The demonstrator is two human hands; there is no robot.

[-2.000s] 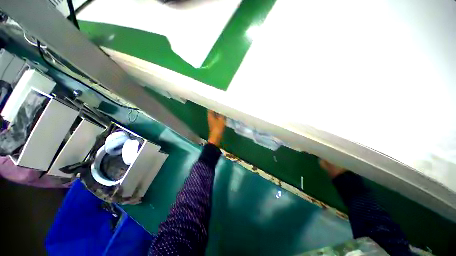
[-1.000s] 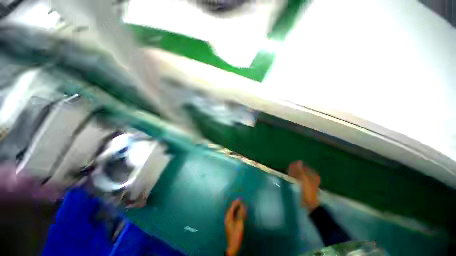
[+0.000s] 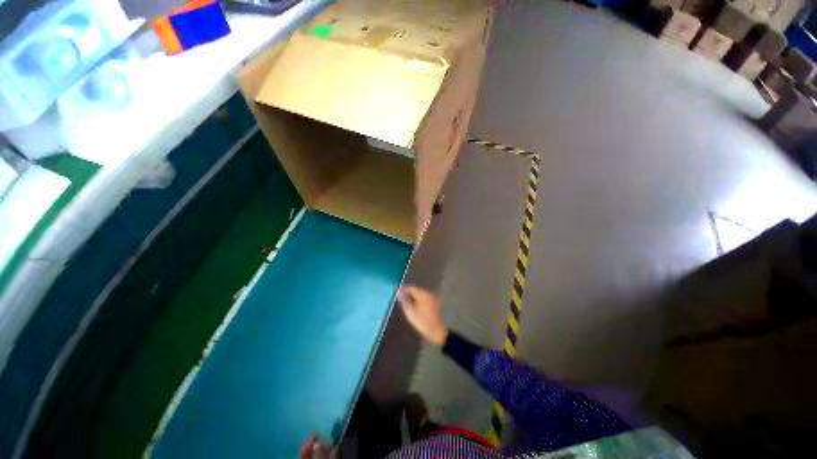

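A large brown shipping carton [image 3: 358, 76] lies with its open end facing me at the far end of the teal bench surface [image 3: 296, 332]. Its top flap sticks out over the opening. A bit of something white shows inside under the flap; the rest of the inside is dark. My right hand [image 3: 424, 314] is at the bench's right edge, fingers loosely bent, with nothing seen in it. My left hand [image 3: 315, 446] is at the bottom edge, mostly cut off, and what it does is hidden.
A green conveyor belt [image 3: 193, 296] runs left of the bench. The white shelf [image 3: 170, 94] above holds clear plastic trays [image 3: 63, 58] and an orange-and-blue object [image 3: 193, 25]. Yellow-black floor tape [image 3: 522, 251] is right. Dark stacked shapes stand at the far right, brown boxes at upper right.
The view has swung right, from the neighbouring open boxes and headphones to the carton and floor. My right hand is now at the bench's right edge; my left is nearly out of view.
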